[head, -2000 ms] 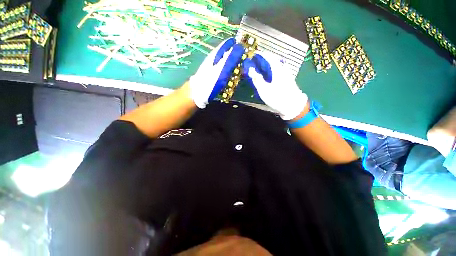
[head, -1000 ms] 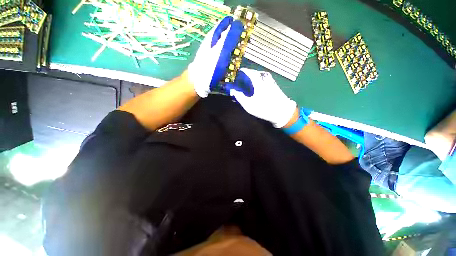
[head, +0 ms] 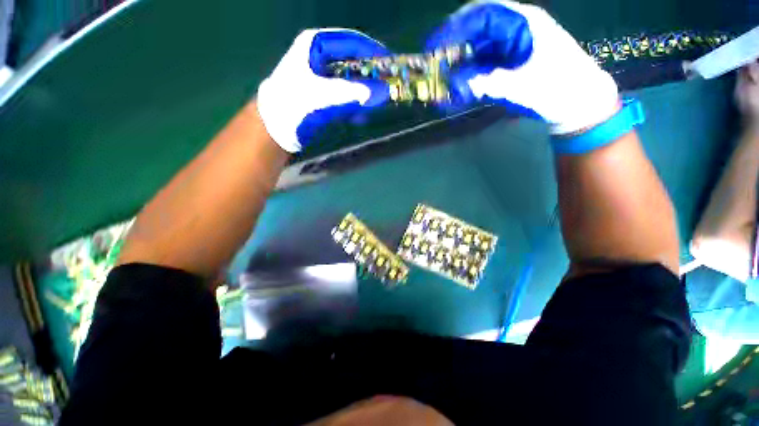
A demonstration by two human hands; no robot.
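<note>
My left hand (head: 320,90), in a white glove with blue palm, and my right hand (head: 533,71), gloved alike with a blue wristband, hold a gold board strip (head: 416,79) between them at the top middle. The strip is somewhat blurred and the fingers hide its ends. Both hands are over the darker green belt surface (head: 191,50). A panel (head: 449,246) and a board strip (head: 368,250) lie side by side on the green bench below the hands.
The metal block (head: 301,299) glares white at lower centre-left. Waste strips (head: 87,274) lie at left, partly behind my arm. Stacked pieces (head: 29,391) are at lower left. A row of boards (head: 657,46) is at upper right. Another person's arm (head: 728,191) is at the right edge.
Both hands have moved forward from the metal block and up over the belt, with the strip between them. The view has shifted forward, so the bench things appear lower.
</note>
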